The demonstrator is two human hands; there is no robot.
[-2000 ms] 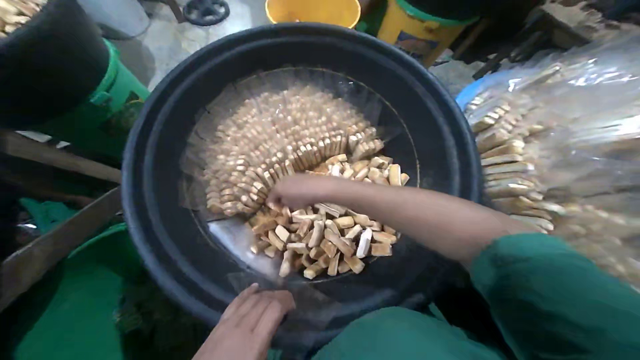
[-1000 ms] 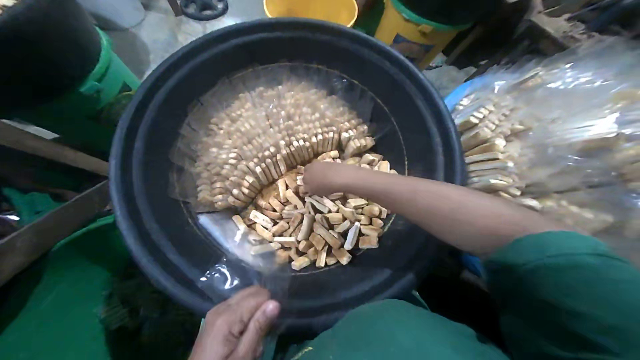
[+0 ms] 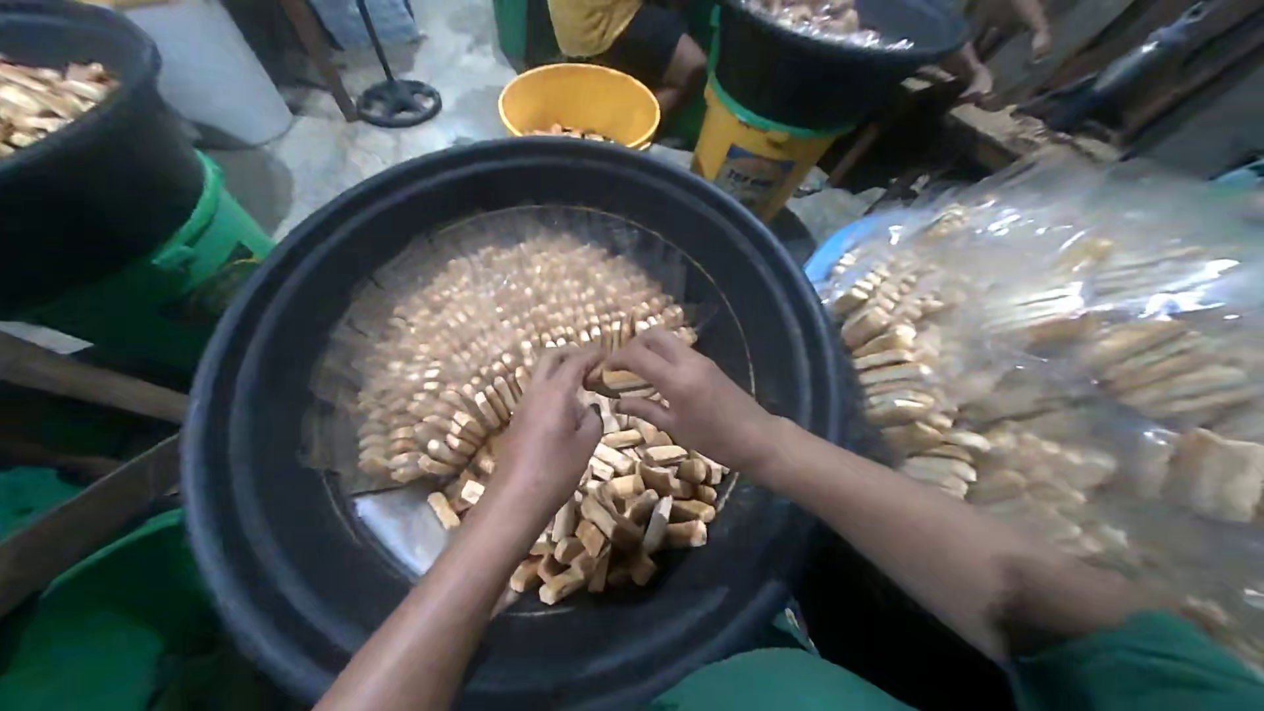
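Note:
A wide black plastic tub [image 3: 247, 395] holds loose pieces of toasted bread [image 3: 612, 504] at its near side. Behind them stand packed rows of the same pieces in clear plastic bags [image 3: 523, 286]. My left hand [image 3: 558, 425] is at the front edge of the rows, its fingertips close to my right hand; what lies under them is hidden. My right hand [image 3: 686, 390] has its thumb and fingers around a few bread pieces [image 3: 620, 380] beside the rows. A bare shiny patch [image 3: 400, 528] shows at the tub's left near side.
Filled clear plastic bags [image 3: 1086, 326] are heaped at the right, over a blue rim. A yellow basin [image 3: 581, 99] and another filled black tub [image 3: 839, 49] stand beyond, near other people. At the left are a black tub on a green bucket [image 3: 212, 232] and wooden bars [image 3: 89, 380].
My left hand has moved from the tub's near rim in to the front of the bagged rows. My right hand has moved from the loose pieces to beside it. The view has tilted up somewhat.

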